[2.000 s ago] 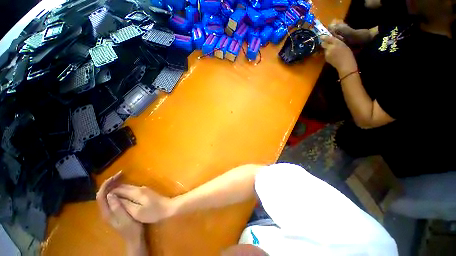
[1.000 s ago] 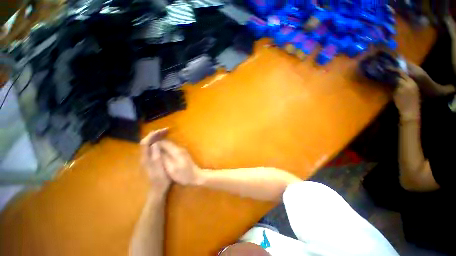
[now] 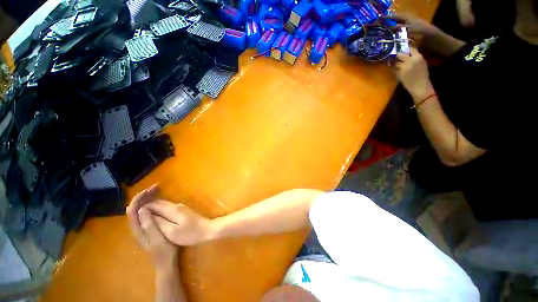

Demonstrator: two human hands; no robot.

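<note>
My left hand (image 3: 154, 237) and my right hand (image 3: 187, 226) are pressed together above the near left part of the orange table (image 3: 248, 159). Their fingers are extended and partly bent, and no object shows in them. The surfaces between the palms are hidden. The hands are just beside the near edge of a large heap of black and grey perforated plates (image 3: 119, 127). A black plate (image 3: 138, 160) lies at the heap's edge above my hands.
Blue wrapped blocks with pink labels (image 3: 266, 40) are piled at the far side. At the right, a person in black (image 3: 481, 97) handles a dark round wired unit (image 3: 374, 45) with a silvery part. A brown carton (image 3: 443, 221) is below, and a pale frame stands at lower left.
The view swung and came back, ending slightly shifted from the first frame. My hands stay pressed together. The other person's round unit now shows its wired side and silvery part more clearly.
</note>
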